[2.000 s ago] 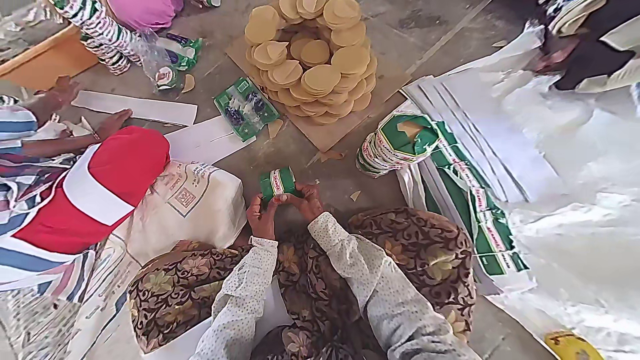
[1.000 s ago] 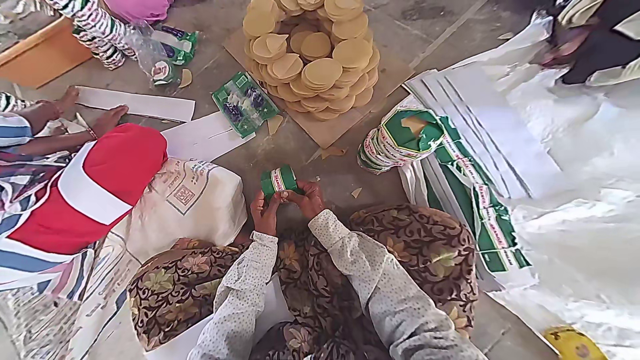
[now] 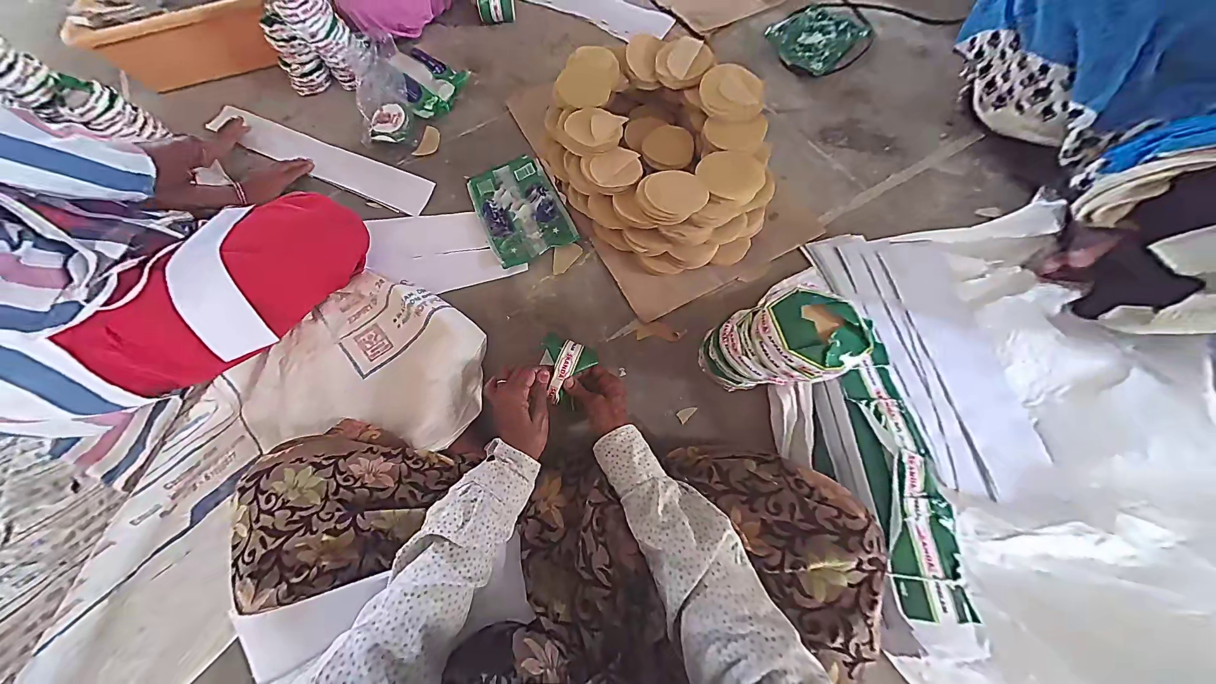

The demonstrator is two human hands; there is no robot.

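Between my two hands is a small green packet with a white printed band (image 3: 567, 366), held just above the floor in front of my lap. My left hand (image 3: 521, 408) grips its left side, and the fingers of my right hand (image 3: 600, 397) are closed on its right side. To the right stands a stack of green-and-white wrapped packs (image 3: 787, 332), beside long green printed strips (image 3: 907, 475). Ahead, round tan discs (image 3: 674, 195) are piled in a ring on a cardboard sheet (image 3: 646, 294). A green plastic packet (image 3: 521, 211) lies left of the discs.
A person's hands (image 3: 223, 171) are at the left, near a white paper strip (image 3: 332, 161). A printed sack (image 3: 408, 351) lies at my left, with an orange tray (image 3: 176, 47) beyond. White sheets (image 3: 931, 351) and plastic sheeting (image 3: 1121, 532) spread at right, near another person in blue cloth (image 3: 1130, 66).
The small green packet has turned between my fingers; its white band now runs steeply upward. My hands stay in front of my lap.
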